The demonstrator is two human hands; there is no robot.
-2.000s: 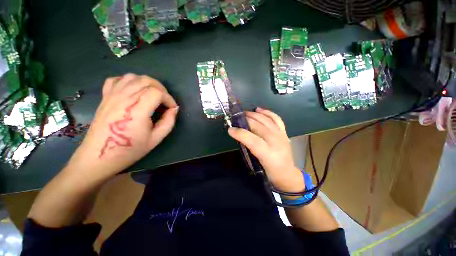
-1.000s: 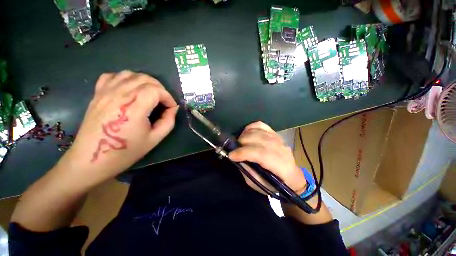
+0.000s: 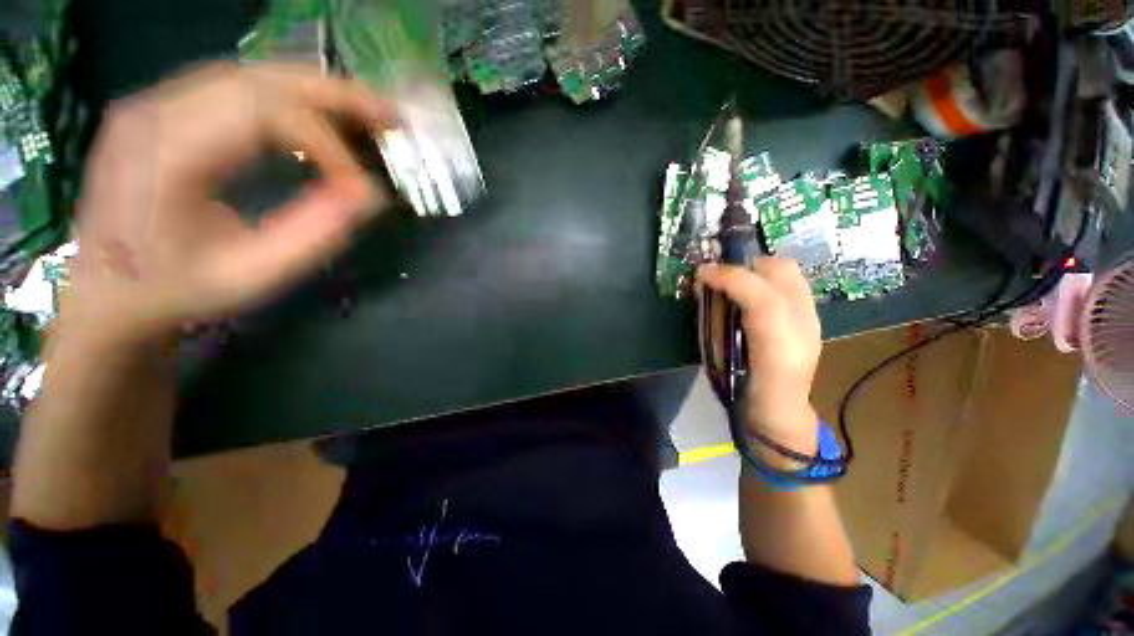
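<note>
A blurred circuit board [image 3: 433, 147] with a silvery-white area is at the near side of the far board row. My left hand [image 3: 205, 186] is blurred, left of it, with thumb and index fingertips at its left edge; it appears to grip the board there. Motion blur hides the exact contact. My right hand [image 3: 765, 329] holds the soldering iron [image 3: 736, 230] upright in the picture, tip pointing to the far side, above the right-hand board stack [image 3: 806, 230]. The thin guide tube shows beside the barrel.
The far board row [image 3: 547, 50] lies at the far side. The left board heap [image 3: 27, 155] is partly behind my left hand. A fan grille [image 3: 846, 37], an orange-and-white round item [image 3: 951, 102] and a pink fan [image 3: 1107, 329] stand right. Black cables [image 3: 902, 357] loop at my right wrist.
The board from the bench middle is gone from there; a blurred board is now by my left fingertips, farther back. My right hand moved right with the iron, whose tip swung away from me.
</note>
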